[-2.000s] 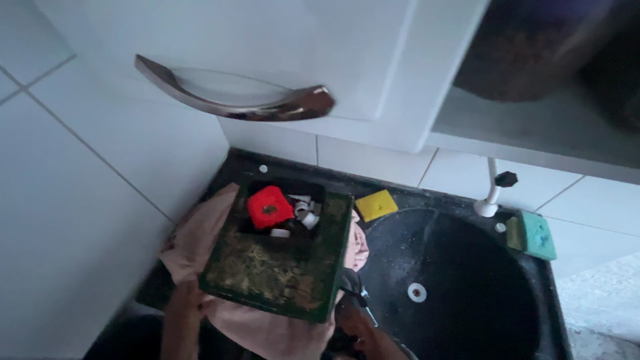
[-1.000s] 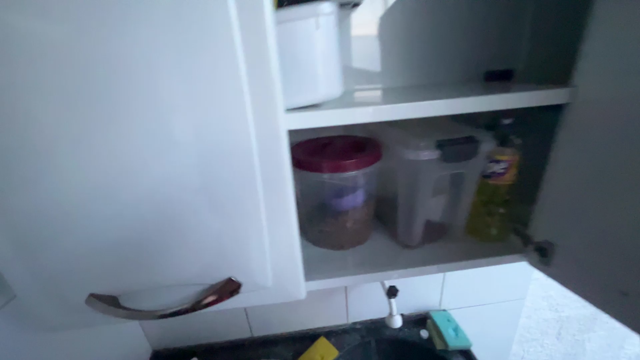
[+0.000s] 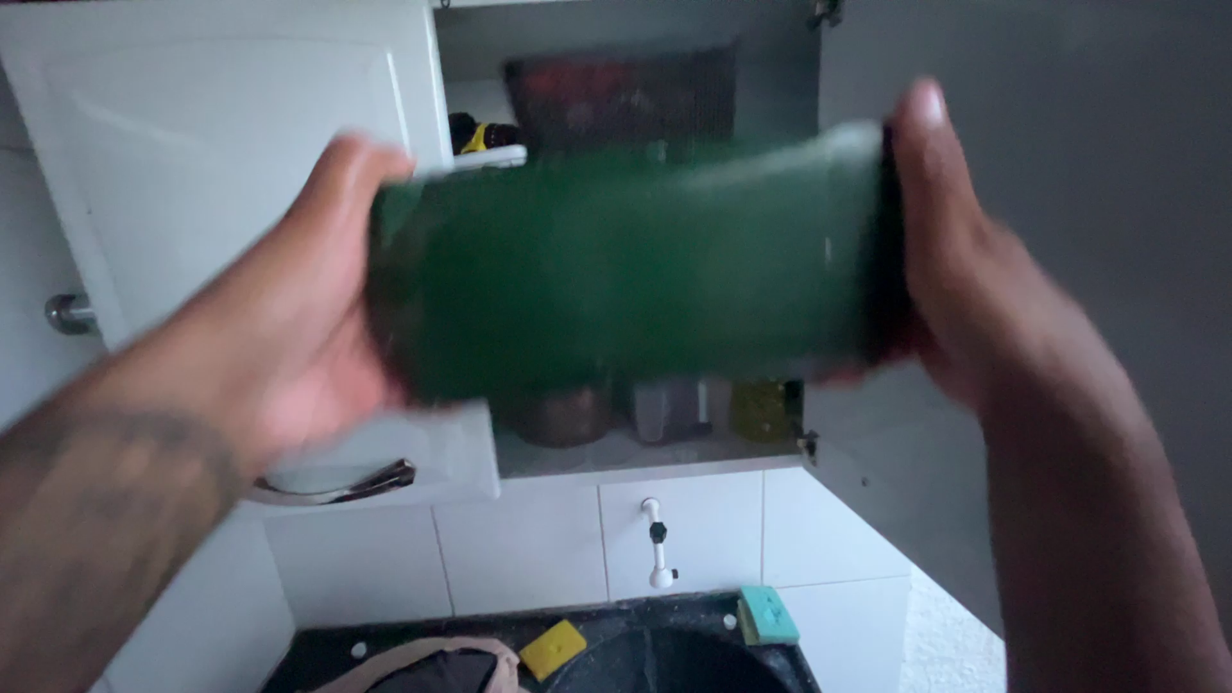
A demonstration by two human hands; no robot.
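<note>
A dark green box (image 3: 626,269), blurred by motion, is held up in front of the open wall cabinet. My left hand (image 3: 332,279) grips its left end, thumb at the top corner. At the right end my right hand (image 3: 953,250) grips it, thumb up along the side and fingers below. The box's contents cannot be seen from here. Behind and above it, on the upper shelf, stands a dark basket-like container (image 3: 621,96) with something red showing.
A white cabinet door (image 3: 221,173) is at left; an open door (image 3: 1020,125) stands at right. Jars and a bottle (image 3: 760,409) sit on the lower shelf. Below are a white tap (image 3: 658,549), yellow sponge (image 3: 553,650), green sponge (image 3: 767,616), pinkish cloth (image 3: 433,650) and black sink (image 3: 664,664).
Two seconds ago the green box was low beside the sink, on the pinkish cloth; it is now raised between both hands at cabinet height. The view has tilted up.
</note>
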